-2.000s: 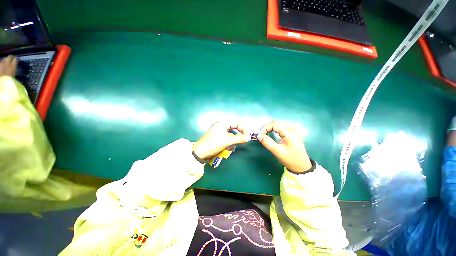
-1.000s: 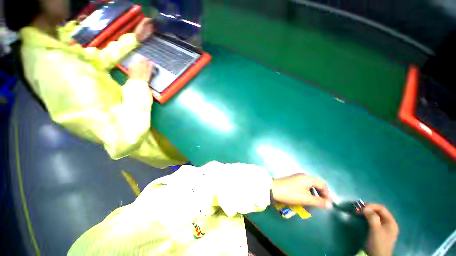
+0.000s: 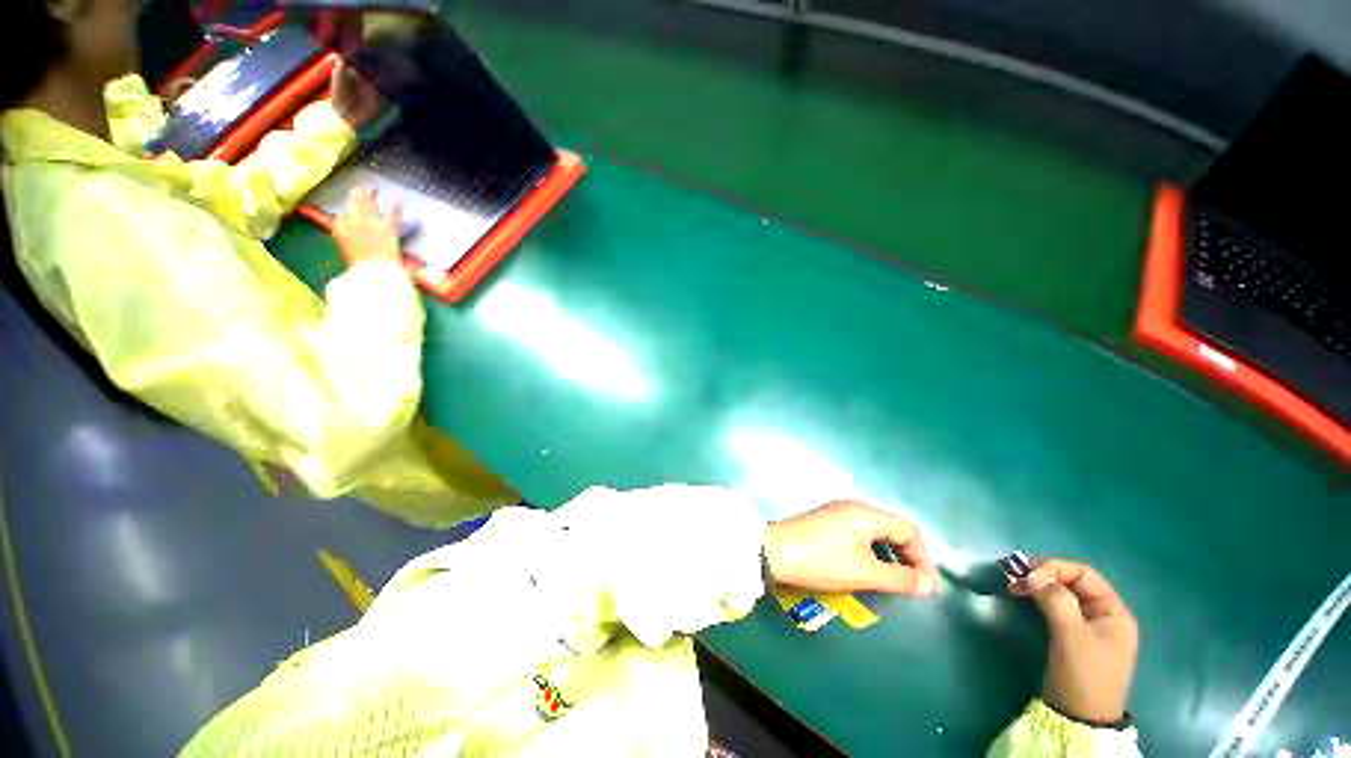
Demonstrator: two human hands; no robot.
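My right hand point(image 3: 1089, 634) pinches a small dark and silvery badge sticker point(image 3: 1016, 566) between thumb and fingertips, above the green bench. My left hand point(image 3: 848, 551) is to its left, thumb and forefinger together; whether anything is between the fingertips cannot be told. A yellow positioning jig with a blue patch point(image 3: 812, 610) shows under the left hand, held by its lower fingers, which are hidden. The two hands are apart.
A person in a yellow smock point(image 3: 222, 311) works at an open laptop point(image 3: 445, 193) on an orange-red tray, upper left. Another laptop point(image 3: 1274, 304) on a tray point(image 3: 1163, 282) stands at the right. A white label strip point(image 3: 1286, 674) hangs at lower right. The glossy green bench point(image 3: 667, 282) lies between.
The view has swung left since the first frame, bringing in the neighbouring person. My hands, close together at first, are now apart. The neighbour's laptop screen shows more fully than a second ago.
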